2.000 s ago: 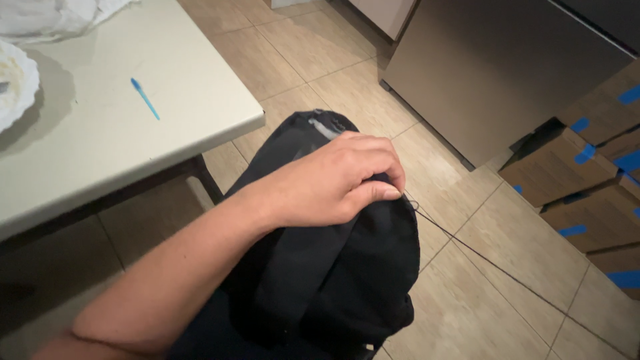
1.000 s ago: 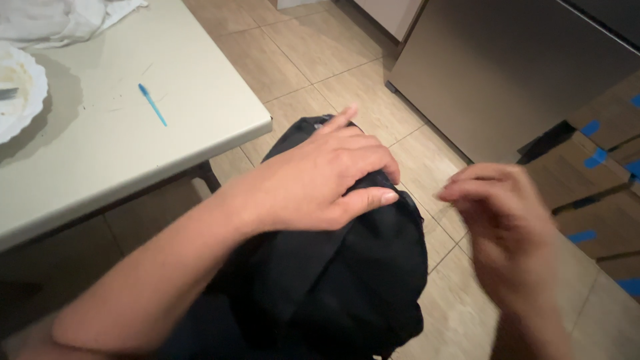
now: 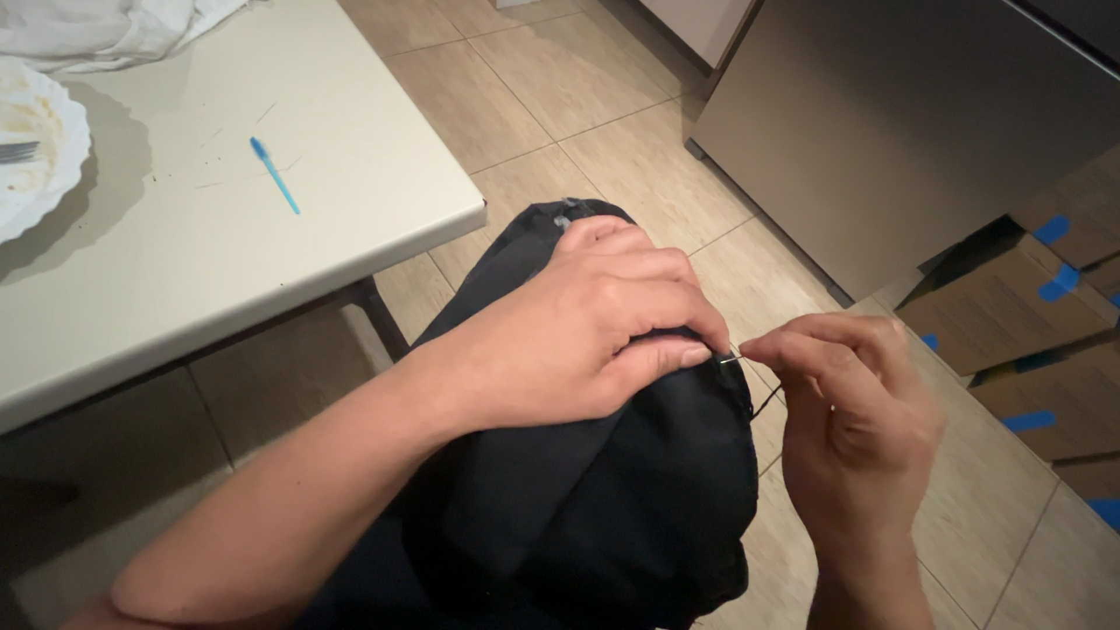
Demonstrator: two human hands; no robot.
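Observation:
Black fabric (image 3: pixel 612 499) lies bunched below the hands, its edge running down the right side. My left hand (image 3: pixel 612 324) rests over the upper part and pinches the fabric edge between thumb and forefinger. Just right of that pinch, my right hand (image 3: pixel 853 394) holds a thin sewing needle (image 3: pixel 732 359) by fingertips and thumb, with the needle's other end at the cloth edge. A dark thread (image 3: pixel 767 402) runs between the fabric edge and the right hand.
A pale table (image 3: pixel 350 175) at the left bears a blue pen-like tool (image 3: pixel 276 175), a scalloped plate (image 3: pixel 66 149) with a fork (image 3: pixel 17 152), and white cloth (image 3: pixel 105 31). Cardboard boxes (image 3: pixel 997 306) with blue tape stand at the right, beside a large grey appliance (image 3: pixel 875 131).
My right hand, out of view two seconds ago, came in from the right and has moved to the fabric edge beside my left thumb. My left hand keeps its hold on the fabric.

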